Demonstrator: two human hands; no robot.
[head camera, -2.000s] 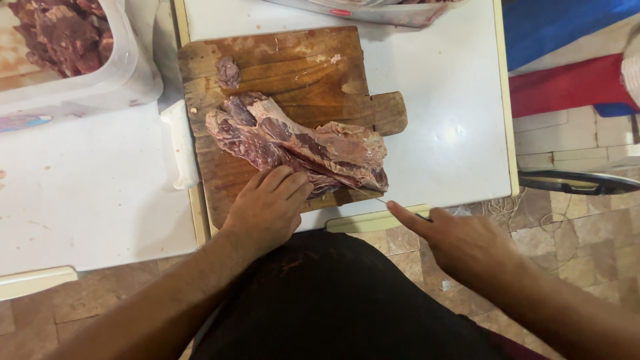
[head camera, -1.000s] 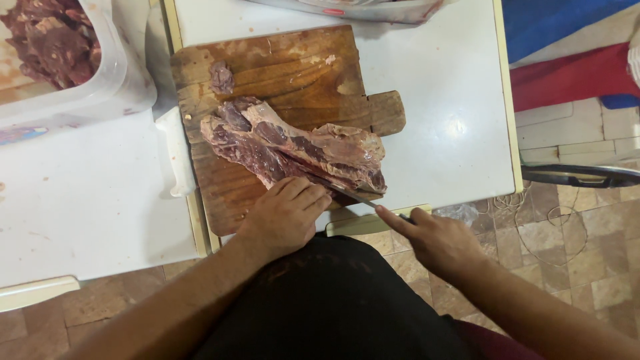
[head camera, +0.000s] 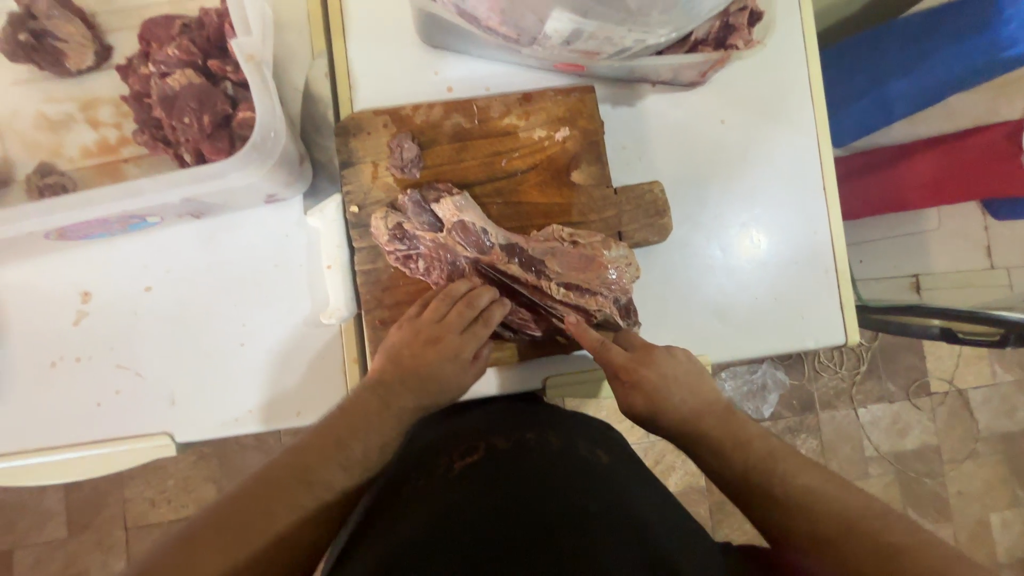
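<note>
A large piece of raw meat (head camera: 520, 252) lies across a wooden cutting board (head camera: 520, 136) with a short handle at its right. My left hand (head camera: 444, 340) presses its fingertips on the meat's near edge. My right hand (head camera: 648, 372) grips a knife (head camera: 532, 302), index finger laid along its back; the handle is hidden in the hand and the blade is partly sunk between folds of the meat. A small scrap of meat (head camera: 405, 155) rests at the board's upper left.
At upper left stands a plastic tub (head camera: 276, 156) holding meat pieces. A white-handled knife (head camera: 330, 260) lies left of the board. Behind it is another plastic container (head camera: 480, 44) with bagged meat. The white table's edge (head camera: 828, 176) runs along the right.
My right hand has moved left and the knife blade now reaches farther into the meat. My left hand has shifted slightly to the right along the meat's near edge.
</note>
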